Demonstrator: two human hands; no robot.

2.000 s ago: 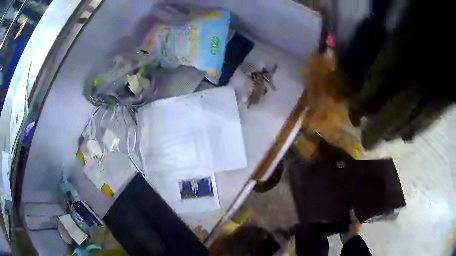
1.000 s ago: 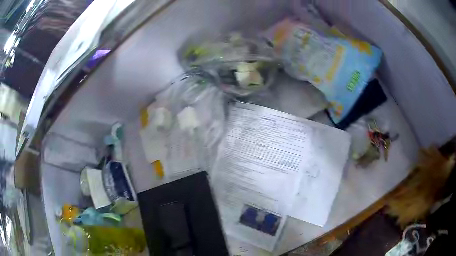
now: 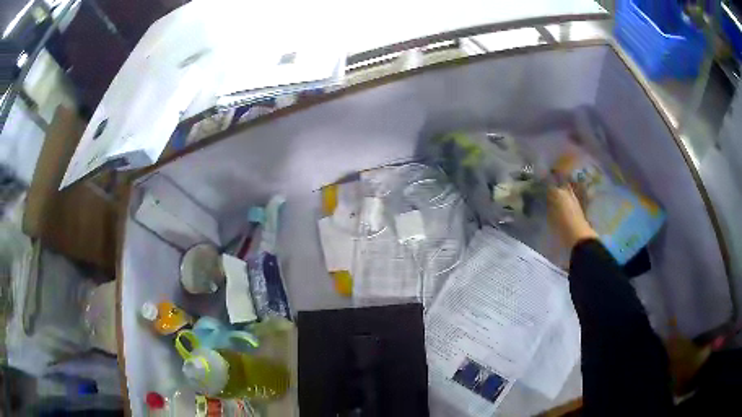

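My right hand (image 3: 569, 213), in a dark sleeve, reaches from the lower right into the high-sided white desk (image 3: 366, 118). Its blurred fingers are at the edge of a clear plastic bag with pale and yellow-green contents (image 3: 508, 191), beside a blue and orange printed packet (image 3: 622, 220). I cannot tell if they grip anything. Printed white sheets (image 3: 496, 297), one with a small dark garment picture, lie left of the forearm. Another clear polybag (image 3: 411, 228) lies over papers further left. My left hand is not in view.
A black flat object (image 3: 362, 358) stands at the bottom centre. Bottles (image 3: 167, 316), a roll (image 3: 201, 269) and small items crowd the desk's left end. White papers (image 3: 277, 57) lie on the surface behind the desk wall. A blue bin (image 3: 663, 41) is at the upper right.
The view has swung so that more of the desk's left end and the area behind it show. My right hand has come in over the bags. The dark folder-like item held at the right is gone from view.
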